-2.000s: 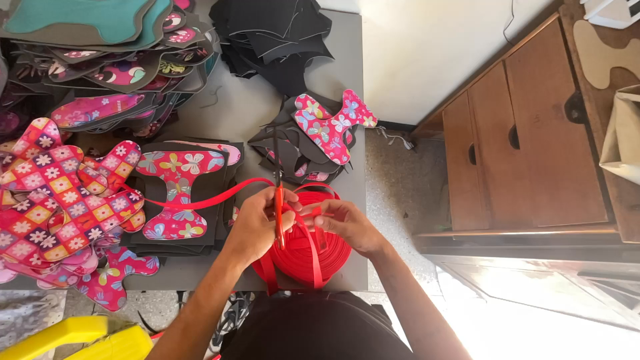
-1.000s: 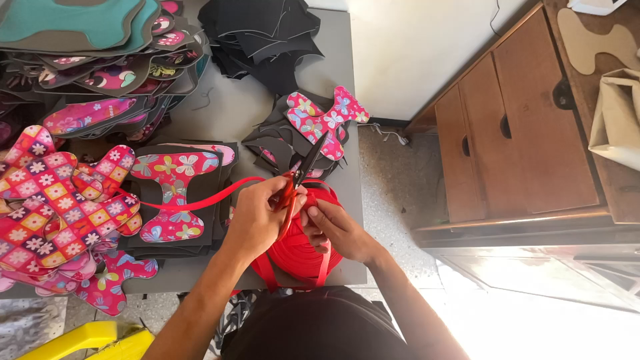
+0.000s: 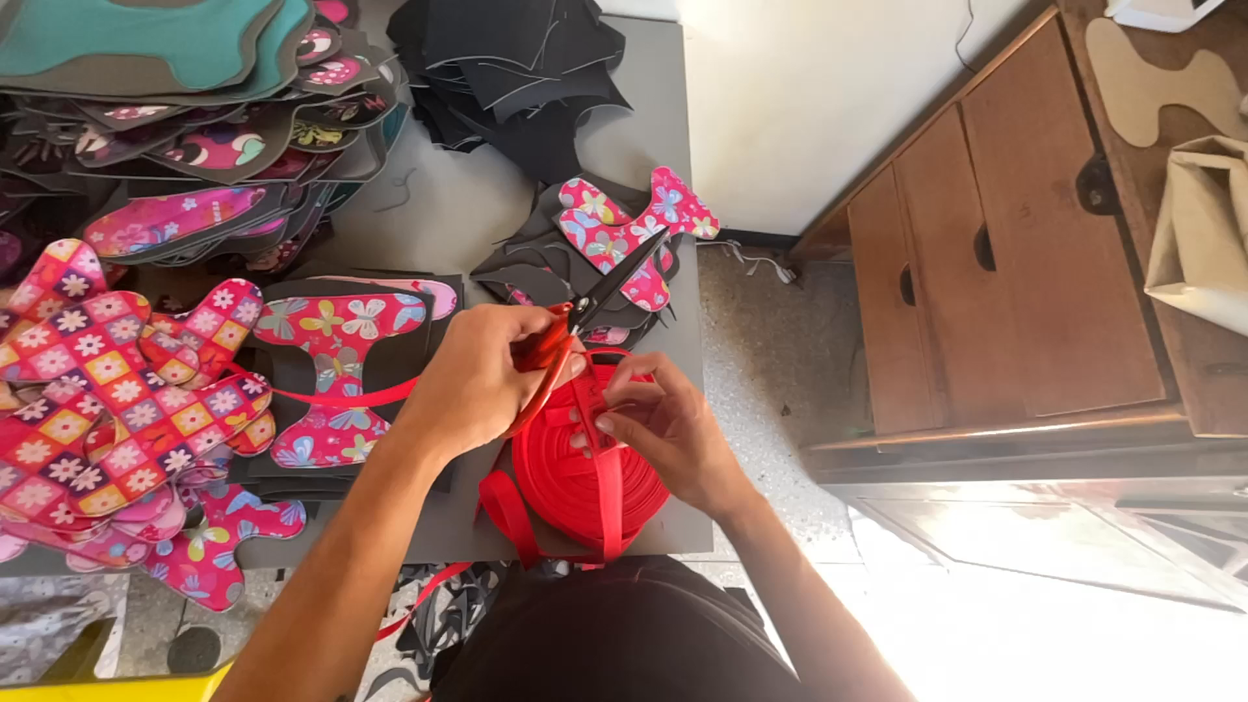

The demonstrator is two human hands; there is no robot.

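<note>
My left hand (image 3: 487, 375) is closed on the red-orange handles of a pair of scissors (image 3: 616, 281), whose dark blades point up and right over the printed pieces. Just to its right, my right hand (image 3: 668, 429) has its thumb and fingers around a narrow red strap (image 3: 608, 487) above the large coil of red webbing (image 3: 639, 497). One length of red webbing (image 3: 341, 399) runs left from under my left hand, across a butterfly-print fabric piece (image 3: 336, 366). Another pink butterfly-print piece (image 3: 639, 229) lies beyond the scissors' tips.
Checkered floral pieces (image 3: 107, 390) lie heaped at the left of the grey table (image 3: 663, 127). Stacks of teal (image 3: 146, 39) and black pieces (image 3: 517, 68) stand farther back. A wooden drawer cabinet (image 3: 1014, 263) is at the right, and a yellow object (image 3: 127, 688) at the lower left.
The scissors in my left hand have swung from pointing straight away to pointing up and right. My right hand's fingers have shifted on the red strap over the coil.
</note>
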